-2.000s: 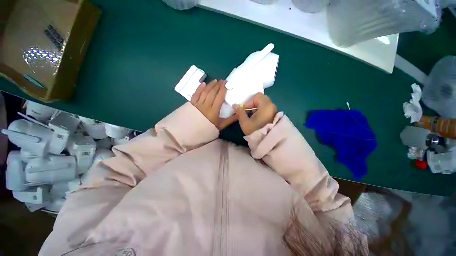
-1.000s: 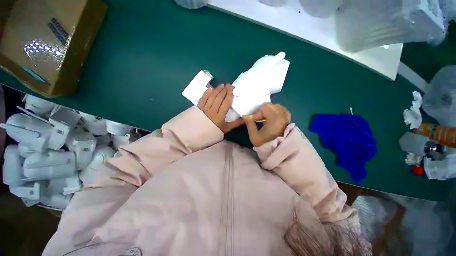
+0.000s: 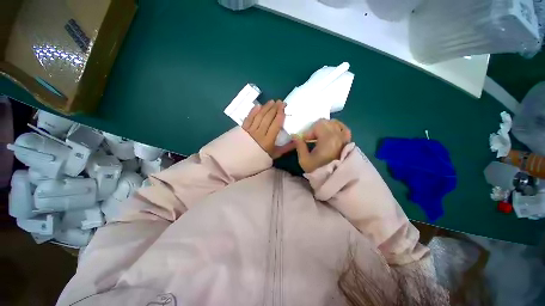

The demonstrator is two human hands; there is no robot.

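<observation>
A white security camera lies over the green bench mat in front of me, its white antenna pointing up and right. Its mounting bracket sticks out on the left. My left hand lies across the camera's near left part and holds it. My right hand is at the camera's near end, with thumb and finger pinching a thin pale stick, which looks like a cotton swab. The stick's tip is by the camera's near edge, with a small yellow spot there. The fingertips partly hide the contact.
A blue cloth lies at right with a thin stick on it. An orange cylinder and crumpled white tissue are far right. A carton tray is at left, a camera bin below it. A white shelf with bubble bags is at the back.
The camera and both hands have shifted slightly right in view, as has the whole bench. The camera has turned a little since the earliest frame. Both hands keep their hold.
</observation>
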